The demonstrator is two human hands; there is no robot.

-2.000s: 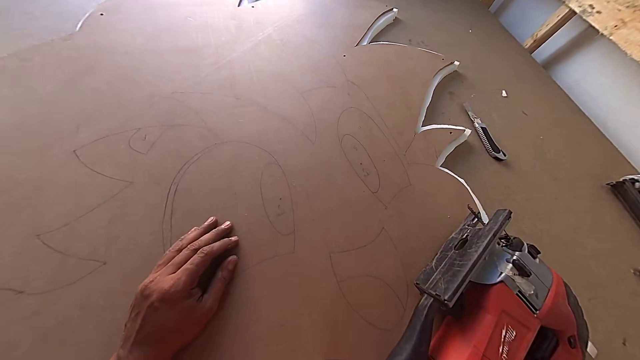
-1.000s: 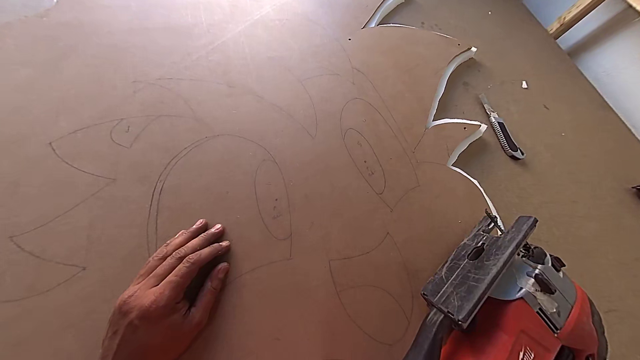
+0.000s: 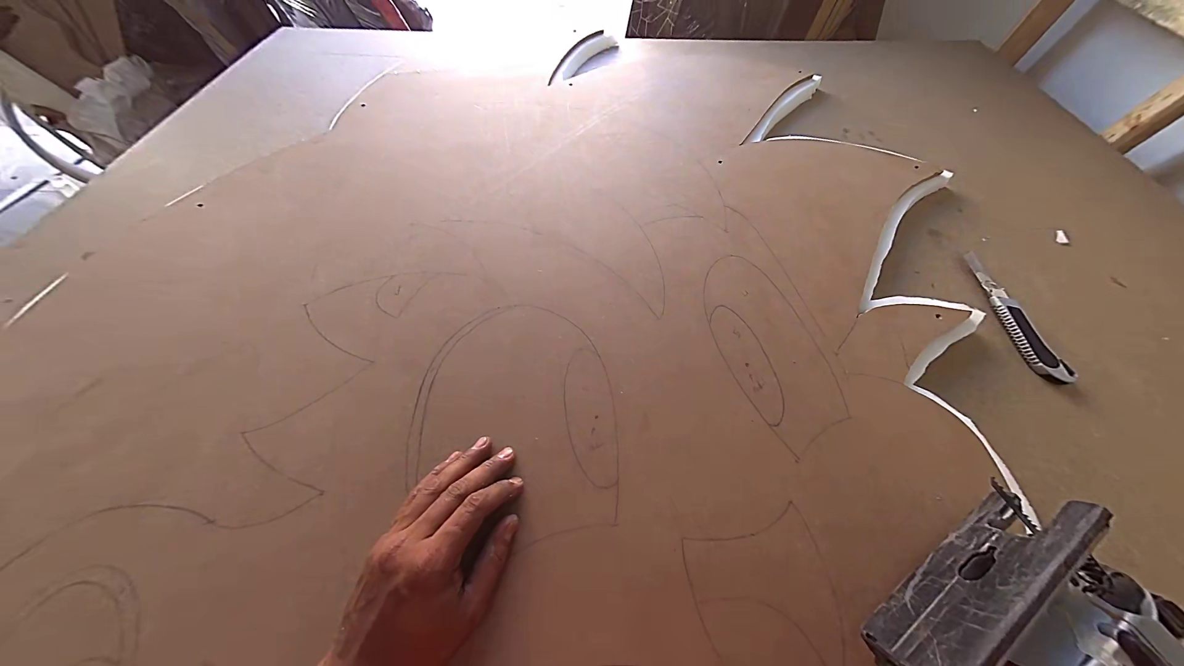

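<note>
My left hand (image 3: 444, 546) rests palm down on a large brown sheet (image 3: 518, 407) that bears pencil-drawn curves, ovals and spiky outlines. It holds nothing. At the lower right a jigsaw (image 3: 990, 583) shows its scratched metal base plate turned up, with the thin blade by the end of a curved white-edged cut. My right hand is out of sight. Jagged cuts with pale edges (image 3: 890, 236) run down the right side of the drawing. Just right of them lies a utility knife (image 3: 1020, 319) with its blade out.
A small white scrap (image 3: 1062, 238) lies beyond the knife. The far edge of the sheet crosses the top of the view. Wooden beams (image 3: 1147, 118) stand by the wall at the upper right, and a crumpled plastic bag (image 3: 116, 97) is at the upper left.
The view has tilted up, showing more of the sheet's far side and less of the jigsaw. My left hand stays flat on the sheet beside the drawn oval.
</note>
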